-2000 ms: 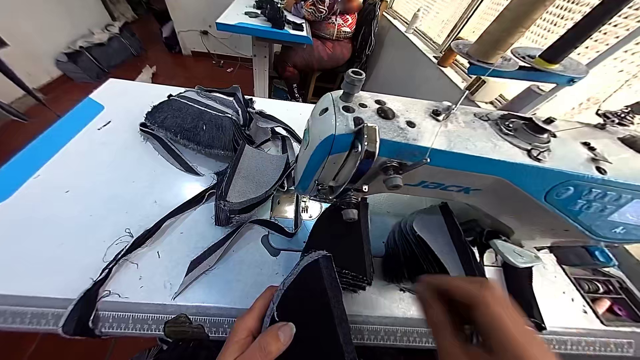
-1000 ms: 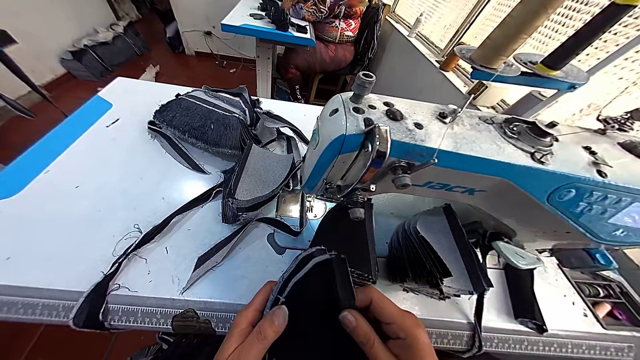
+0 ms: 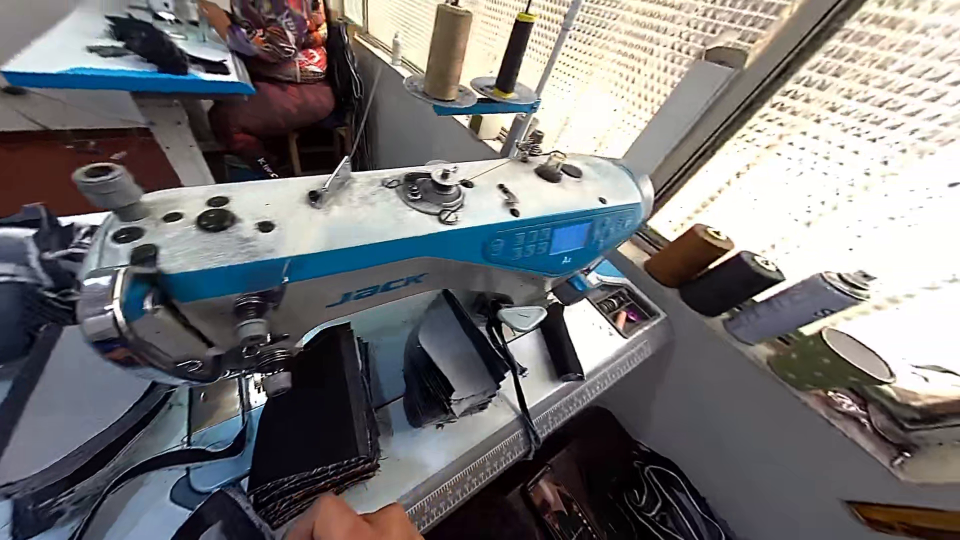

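Note:
A Jack sewing machine [image 3: 360,247] spans the middle of the view. At the bottom edge, one of my hands [image 3: 352,521], apparently the right, is partly visible beside a dark denim piece [image 3: 225,517]; whether its fingers grip the piece is unclear. My left hand is out of view. Just above the visible hand, a stack of dark cut pieces [image 3: 311,420] lies by the presser foot area. Right of it, under the machine arm, stands a second stack of grey and black denim pieces [image 3: 454,360]. Denim strips [image 3: 90,450] trail at the lower left.
Thread cones [image 3: 448,52] stand behind the machine. On the right ledge lie thread spools [image 3: 688,255], a spray can [image 3: 799,304] and a green dotted container [image 3: 832,360]. A small parts tray [image 3: 626,307] sits at the table's end. A person [image 3: 277,67] sits at another table.
The view has swung far to the right. Both hands were at the dark denim piece one second ago; now only part of one hand shows, at the bottom edge.

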